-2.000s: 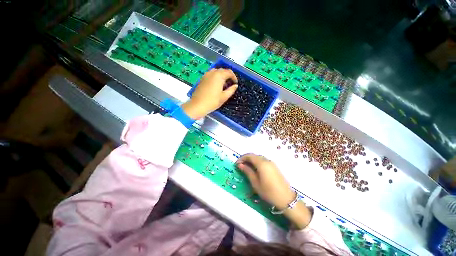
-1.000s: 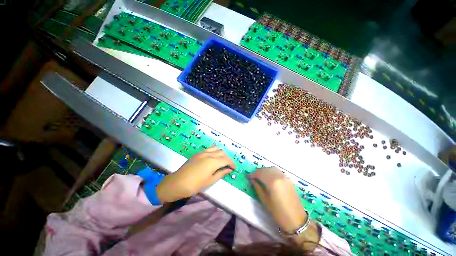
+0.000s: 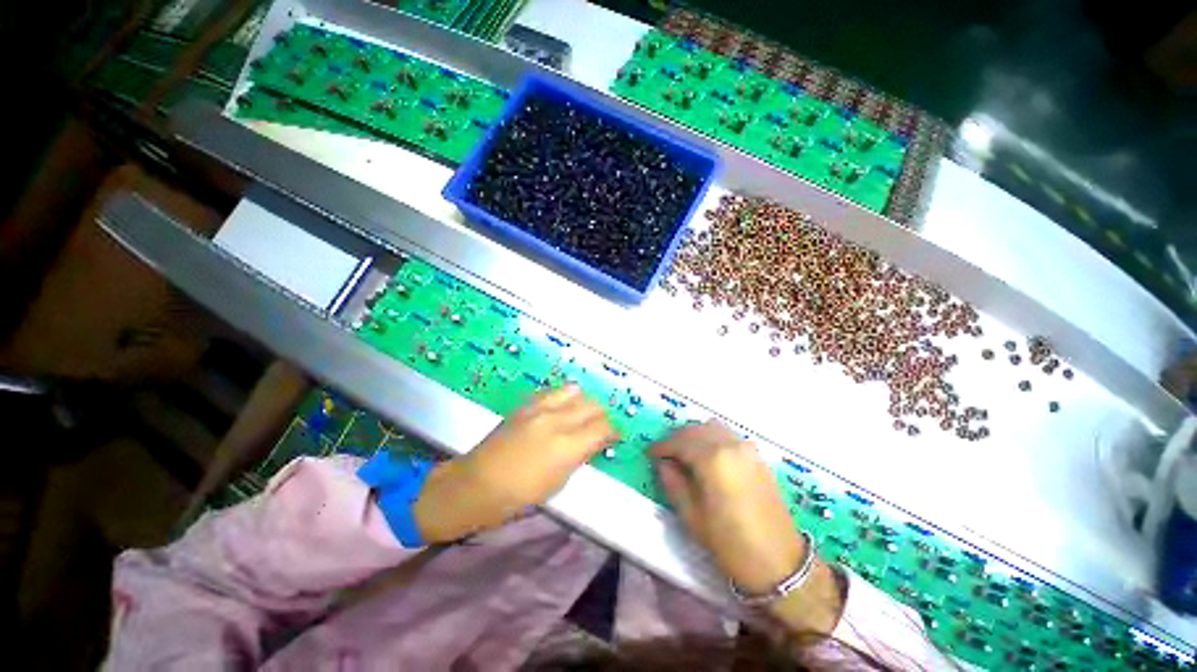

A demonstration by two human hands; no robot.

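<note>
A long green circuit board panel (image 3: 453, 337) with small parts lies in the metal-edged rail in front of me. My left hand (image 3: 525, 460), with a bright blue band at the wrist, is over the panel with its fingers bent down at the board. My right hand (image 3: 722, 496), with a thin bracelet, is just right of it, fingertips low over the same board. Whether either hand holds a part is hidden by the fingers. A blue tray (image 3: 551, 252) full of tiny black components (image 3: 584, 177) stands behind the panel.
Copper-coloured components (image 3: 840, 295) lie loose on the white surface right of the tray. More green boards (image 3: 381, 89) lie behind, at left and beyond the back rail (image 3: 775, 184). A white object (image 3: 1139, 460) and a blue container (image 3: 1181, 558) are at the right edge.
My left hand has left the blue tray and come down to the board beside my right hand. Over the last second both hands stay nearly in place while the view shifts slightly.
</note>
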